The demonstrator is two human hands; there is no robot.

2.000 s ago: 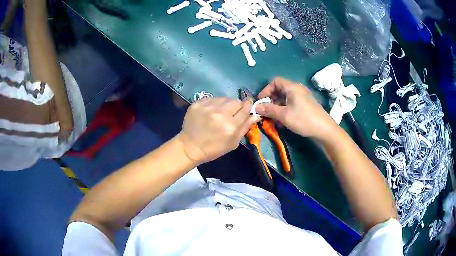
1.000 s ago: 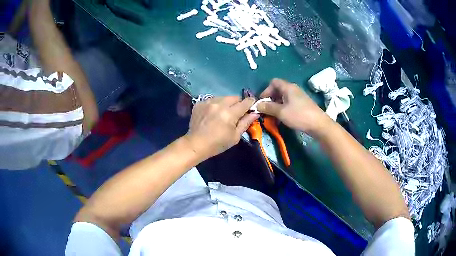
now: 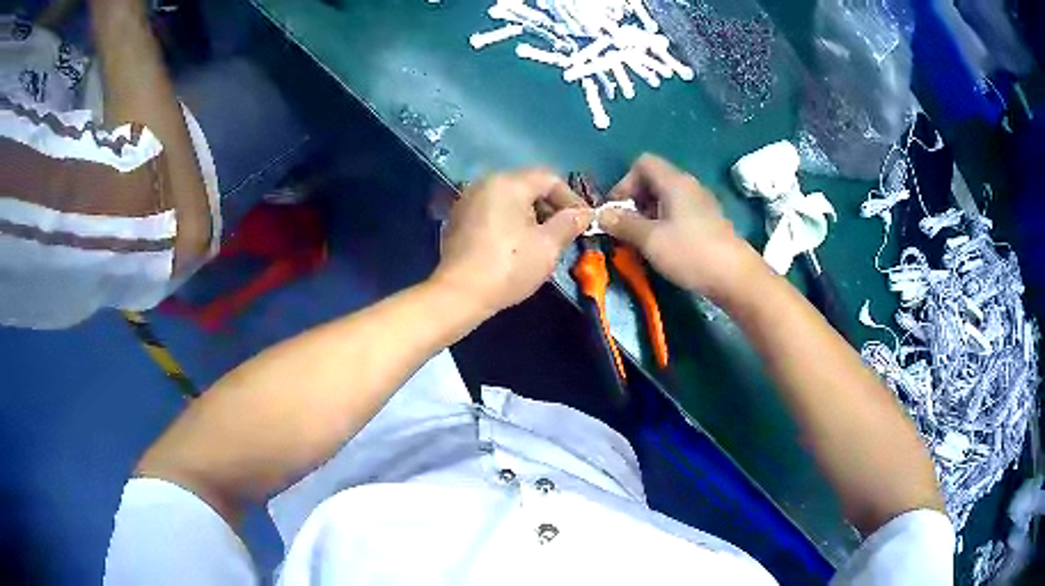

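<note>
My left hand (image 3: 510, 235) and my right hand (image 3: 670, 223) meet over the bench edge. Both pinch a small white piece (image 3: 612, 211) between thumbs and fingers; the fingers hide most of it, so its exact shape cannot be told. Combination pliers (image 3: 592, 278) with orange-and-black handles lie on the bench just below and between my hands, their dark jaws pointing away from me. A loose heap of slim white plastic housings (image 3: 596, 52) lies on the bench beyond my hands.
A cloth-wrapped hammer (image 3: 784, 200) lies right of my right hand. A large tangle of white corded pieces (image 3: 968, 343) is at far right. Small metal parts (image 3: 733, 57) lie on clear plastic at the back. A person's arm (image 3: 155, 126) and a red stool (image 3: 269, 252) are at left.
The white piece now lies straighter between my fingertips, and my left hand's fingers are raised and curled differently. The view has shifted slightly. The pliers remain on the bench.
</note>
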